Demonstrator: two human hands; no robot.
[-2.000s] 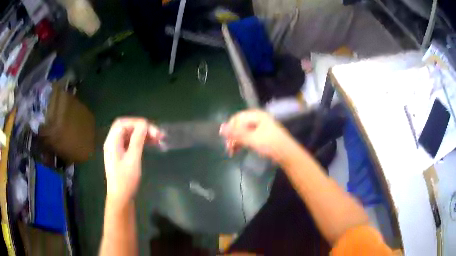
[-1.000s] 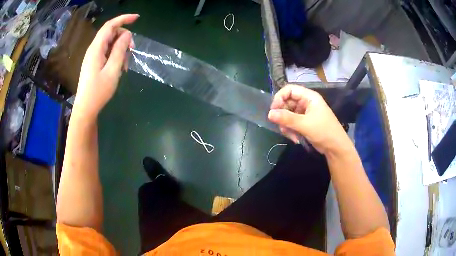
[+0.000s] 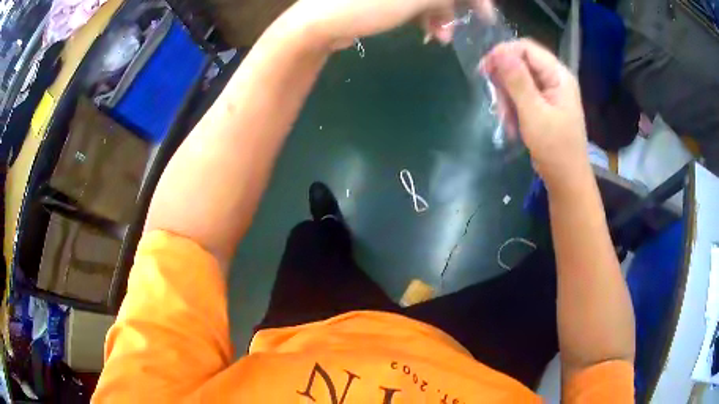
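Note:
A strip of clear tape (image 3: 475,43) shows as a see-through, shiny film between my two hands at the top of the view. My left hand (image 3: 453,14) is partly cut off by the top edge, and its fingertips are at the upper end of the strip. My right hand (image 3: 540,95) pinches the strip between thumb and fingers just below and to the right. A wrinkled, shiny part of the tape hangs below my right fingertips. Both forearms are bare below orange sleeves.
White cord loops (image 3: 411,190) lie on the dark green floor (image 3: 370,134). A rack with cardboard boxes (image 3: 98,170) and a blue bin (image 3: 159,75) stands at the left. A white worktable (image 3: 694,292) is at the right edge. A grey fabric cart (image 3: 670,71) is at the upper right.
Both hands have moved up and my left hand has swung far right, close to my right hand. The tape was stretched long between them and now spans a short gap. The view has shifted left.

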